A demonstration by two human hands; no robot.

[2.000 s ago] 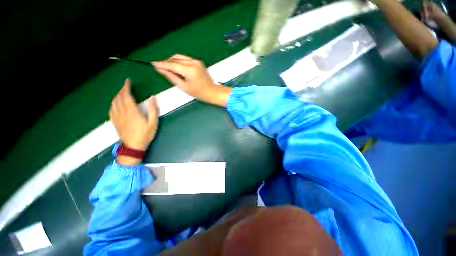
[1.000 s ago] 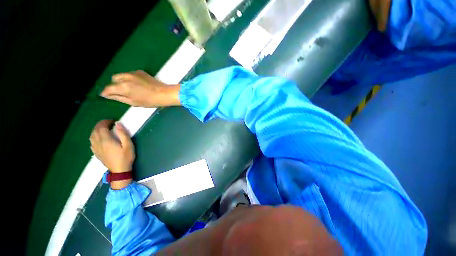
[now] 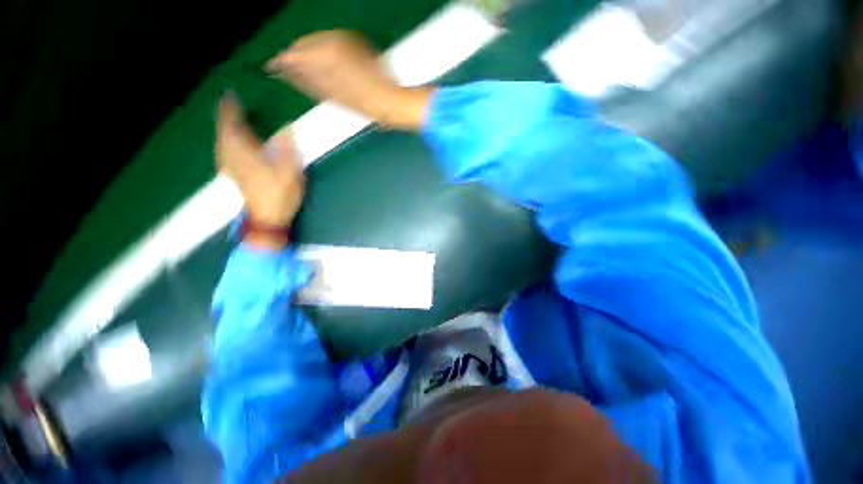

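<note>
My left hand [image 3: 265,175], with a dark red wristband, is over the white rail [image 3: 194,222]. It is blurred; its thumb and fingers look apart and I see nothing in it. My right hand [image 3: 345,76] reaches across the rail over the green belt [image 3: 180,142], up and to the right of my left hand. It is badly blurred, its fingers point left, and whether it holds a thin tool cannot be told. A white sheet [image 3: 388,279] with a greyish left end lies on the dark green bench beside my left cuff.
Another white sheet [image 3: 610,52] lies on the bench at the upper right, beside a shiny greyish sheet. A small white sheet [image 3: 124,355] lies at the lower left. Part of a person shows blurred at the lower left edge. Blue floor is at the right.
The view has swung and blurred. The thin black tool seen in my right hand two seconds ago cannot be made out now. My left fingers are more extended than one second ago.
</note>
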